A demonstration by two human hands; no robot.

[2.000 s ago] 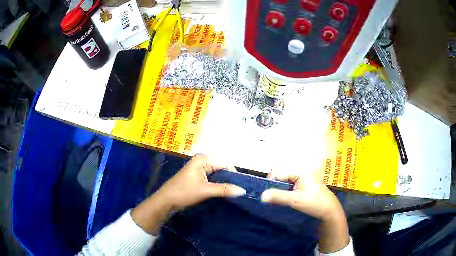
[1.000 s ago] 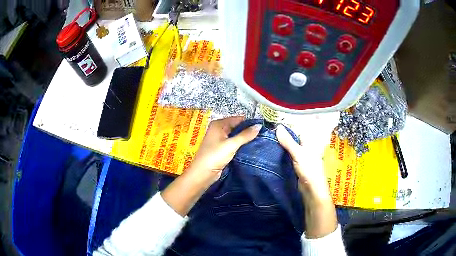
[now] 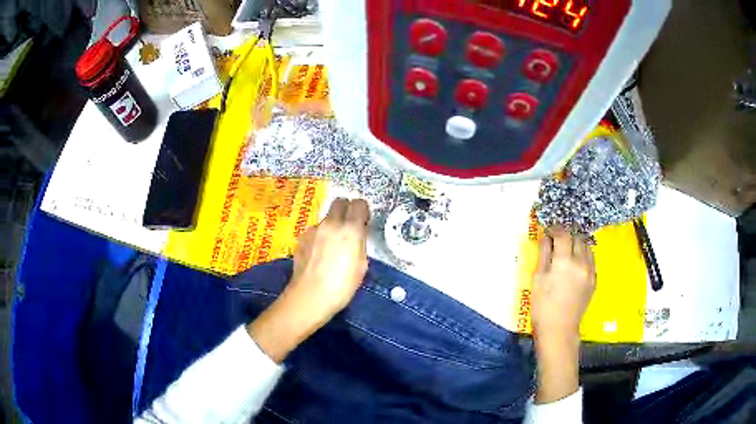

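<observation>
The dark blue jeans [image 3: 431, 331] lie over the table's front edge and the lap, waistband towards the machine. A round silvery button [image 3: 398, 294] shows on the waistband. My left hand [image 3: 333, 252] is at the waistband's left part, fingers bent down near the left heap of fasteners [image 3: 307, 149]; its fingertips are hidden. My right hand [image 3: 562, 277] has its fingertips at the near edge of the right heap of fasteners [image 3: 601, 186]; whether it pinches a piece is hidden. The machine's lower die [image 3: 408, 230] is uncovered between the hands.
The white machine head with red panel [image 3: 497, 91] overhangs the table's middle. A black phone [image 3: 181, 170], a black bottle with red cap [image 3: 116, 91] and yellow-handled snips [image 3: 261, 66] are at left. A blue bin [image 3: 50, 315] stands lower left. A thin black tool [image 3: 649, 255] lies right.
The jeans have come back from under the machine head and lie spread, with a button showing. My hands have moved apart, the right one to the right heap. The red digits have changed.
</observation>
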